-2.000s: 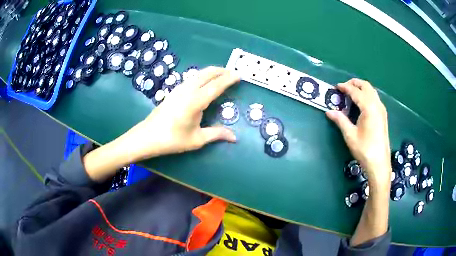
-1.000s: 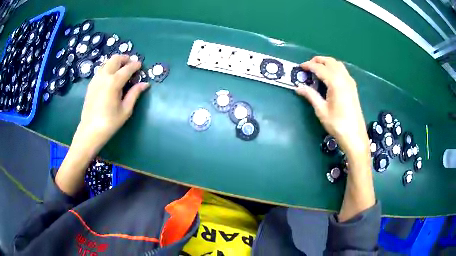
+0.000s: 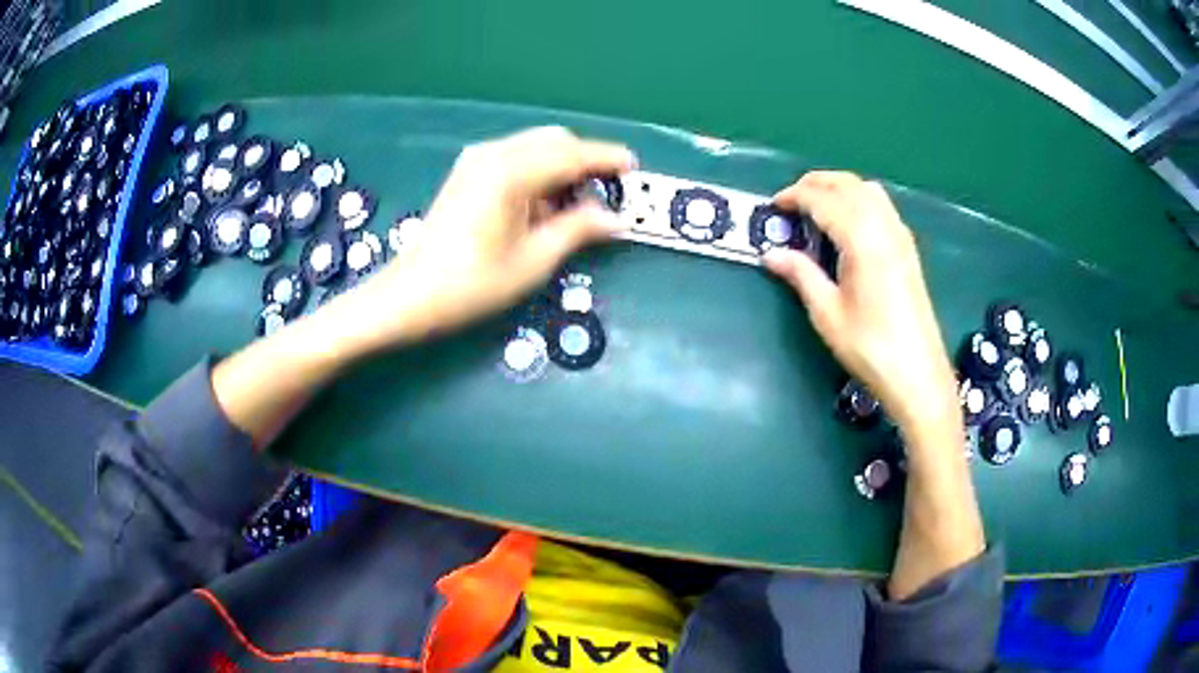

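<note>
A pale fixture strip [image 3: 736, 242] lies on the green bench with a black speaker unit [image 3: 700, 213] seated near its middle. My right hand [image 3: 855, 256] grips the strip's right end, thumb and fingers around the speaker unit [image 3: 778, 229] there. My left hand [image 3: 506, 230], blurred, holds a speaker unit [image 3: 606, 192] between thumb and fingers over the strip's left part; the hand hides the strip's left end. Several loose units, one of them dark-rimmed [image 3: 576, 341], lie in front of the strip.
A blue parts bin [image 3: 121, 210] full of black discs stands at far left. Loose units [image 3: 228, 229] spread beside it. Another group [image 3: 1014, 380] lies at right, near a thin pale stick [image 3: 1123, 373] and a translucent bottle [image 3: 1183, 412]. A blue stool [image 3: 1104, 625] shows below.
My left hand has moved right from the left heap to the strip with a speaker unit. The loose units in the middle have shifted. My right hand stays on the strip's right end.
</note>
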